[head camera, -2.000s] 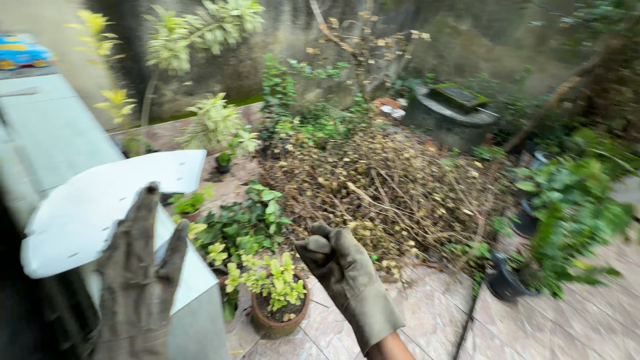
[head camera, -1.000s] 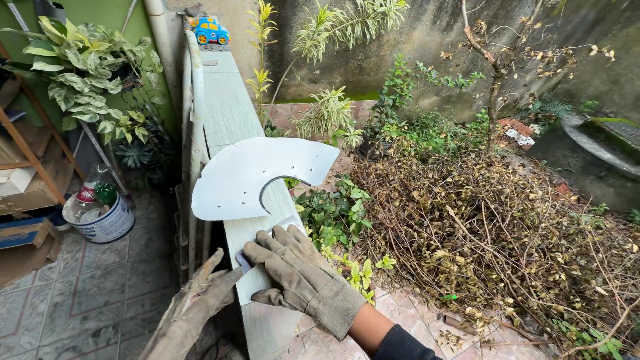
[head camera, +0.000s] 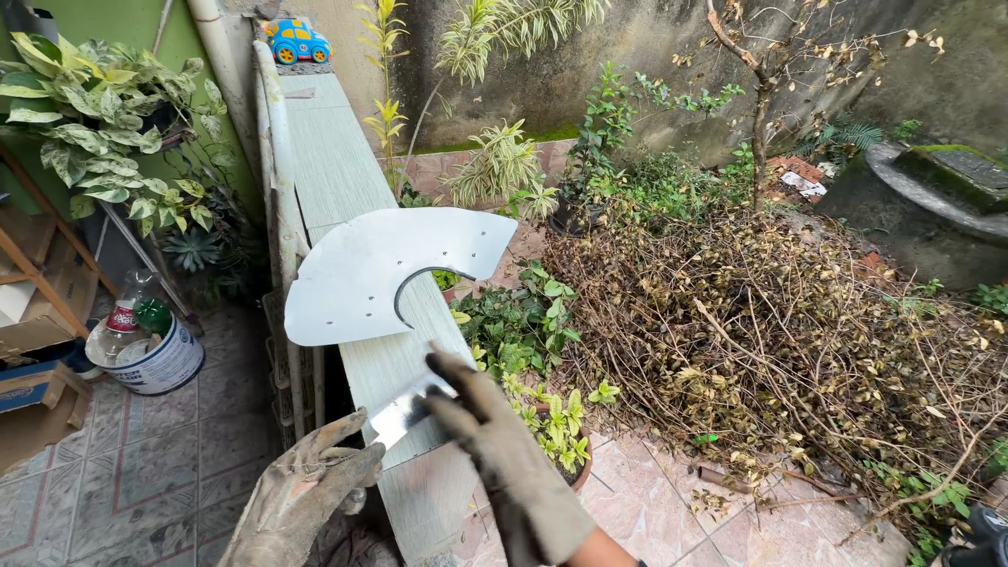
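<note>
A curved white sheet-metal piece (head camera: 354, 268) with small rivets or holes and a dark-edged round cutout lies across a narrow tiled ledge (head camera: 331, 150). Nearer me on the ledge is a small shiny metal plate (head camera: 405, 409). Both my hands wear soiled work gloves. My left hand (head camera: 307, 480) is at the plate's left edge, fingers apart; whether it grips the plate cannot be told. My right hand (head camera: 496, 449) reaches over the plate's right side, its fingers blurred and spread, with contact unclear.
A toy car (head camera: 298, 41) stands at the ledge's far end. Left are white metal rails (head camera: 276, 157), a bucket with bottles (head camera: 150, 366) and a cardboard box (head camera: 39, 409). Right are a potted plant (head camera: 563, 433), a heap of dry branches (head camera: 756, 331) and a concrete round structure (head camera: 898, 213).
The view has swung left since the first frame. Since one second ago, my right hand's fingers have spread and shifted, and more of the small shiny plate shows between my hands.
</note>
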